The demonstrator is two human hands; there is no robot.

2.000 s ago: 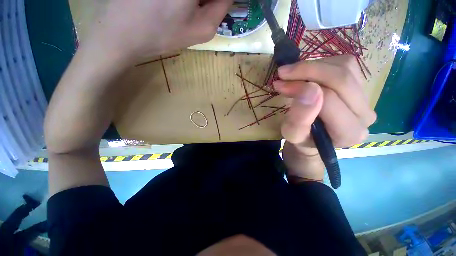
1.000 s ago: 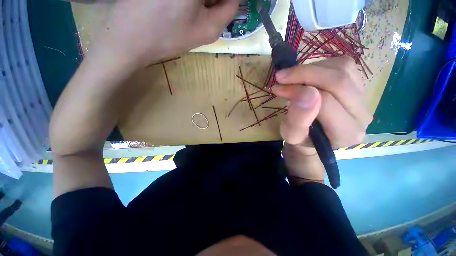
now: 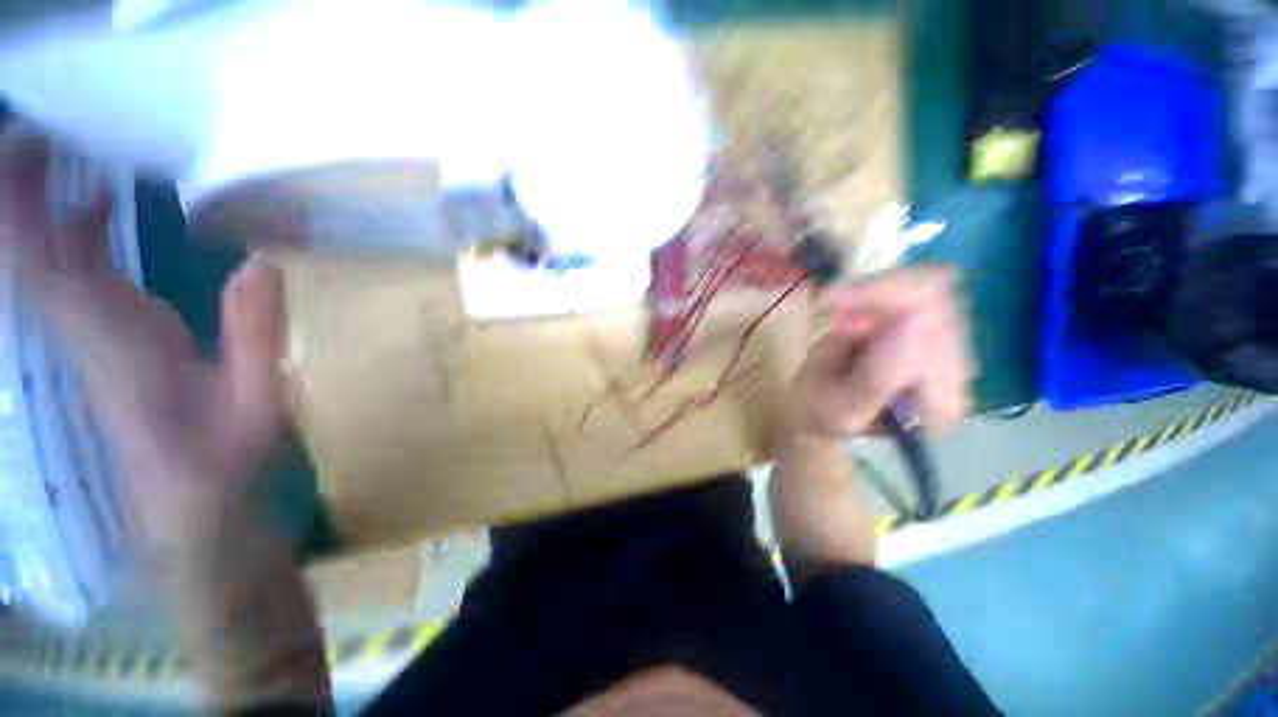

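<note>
The view is blurred. My right hand [image 3: 897, 350] holds the black soldering iron [image 3: 918, 469], its handle end pointing down towards me and its dark front part above the red wires. My left hand [image 3: 175, 399] is at the far left, off the board, with thumb and fingers apart and nothing visible in it. A large overexposed white shape, apparently the headphones [image 3: 603, 133], spans the top left and middle. The cream-white support block [image 3: 540, 291] shows below it. No green circuit board can be made out. Dark-red wires [image 3: 736, 315] lie bundled and loose on the brown board [image 3: 407, 406].
A blue bin [image 3: 1135, 140] with a dark box inside stands at the right. A black holder with a yellow label [image 3: 1005, 154] is beside it. A black rounded object [image 3: 1233, 301] is at the right edge. White layered trays [image 3: 49, 476] are at the far left.
My left hand has left the ear cup and moved far left, opening. The white headphones now cover the upper left. The view has shifted rightwards; my right hand still holds the iron, now away from the cup.
</note>
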